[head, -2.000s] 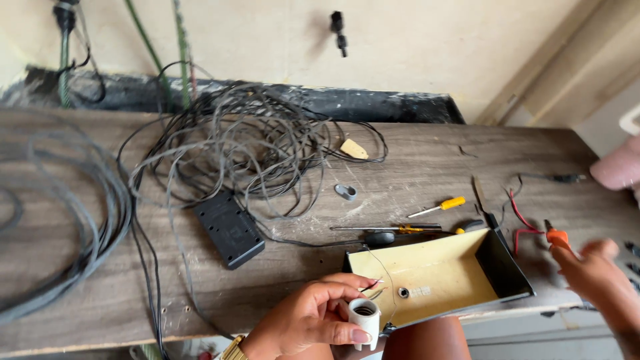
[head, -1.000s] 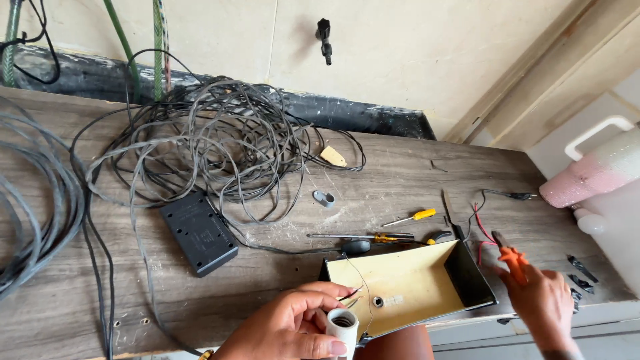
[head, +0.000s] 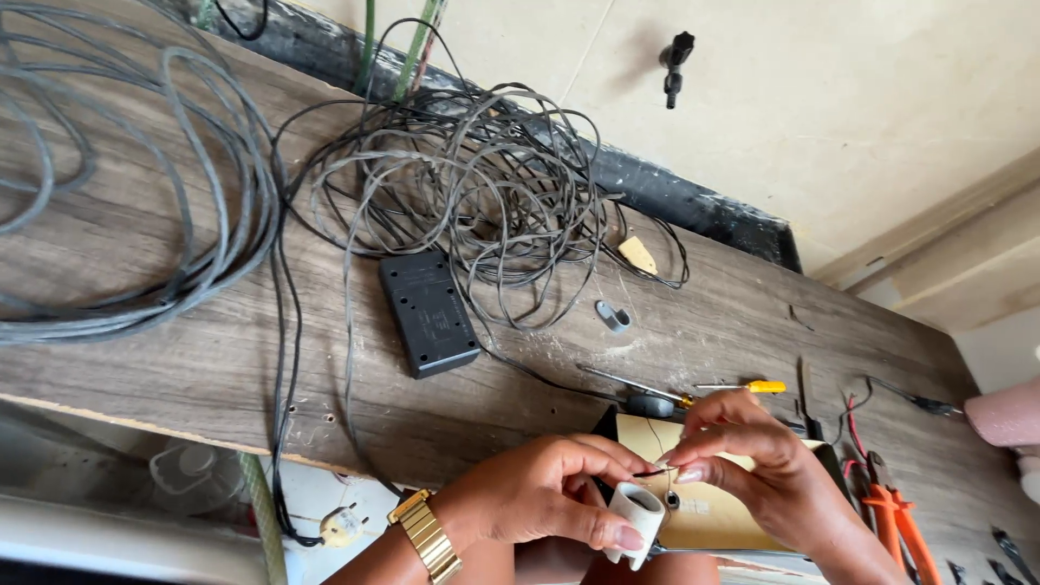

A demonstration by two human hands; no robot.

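My left hand (head: 561, 496), with a gold watch at the wrist, holds a white lamp socket (head: 638, 520) with its round opening up. Its thumb and fingers also pinch a thin dark wire (head: 650, 473) just above the socket. At that wire's bare-looking end, the fingertips of my right hand (head: 731, 455) are closed on the thin strands. Beneath both hands is an open box (head: 711, 520), cream inside and black outside. Orange-handled pliers (head: 894, 508) lie on the wooden surface right of my right hand.
Tangled dark cable (head: 479, 187) and a grey cable coil (head: 219, 187) spread over the wood-look bench (head: 520, 390). A black plastic box (head: 429, 313), a grey clip (head: 613, 317), a yellow-handled screwdriver (head: 765, 387) and a pale plug (head: 341, 524) are around. A pink container (head: 1003, 413) stands far right.
My right hand has let go of the orange-handled pliers and moved left to the wire beside my left hand. The pliers now lie on the bench. The view has turned.
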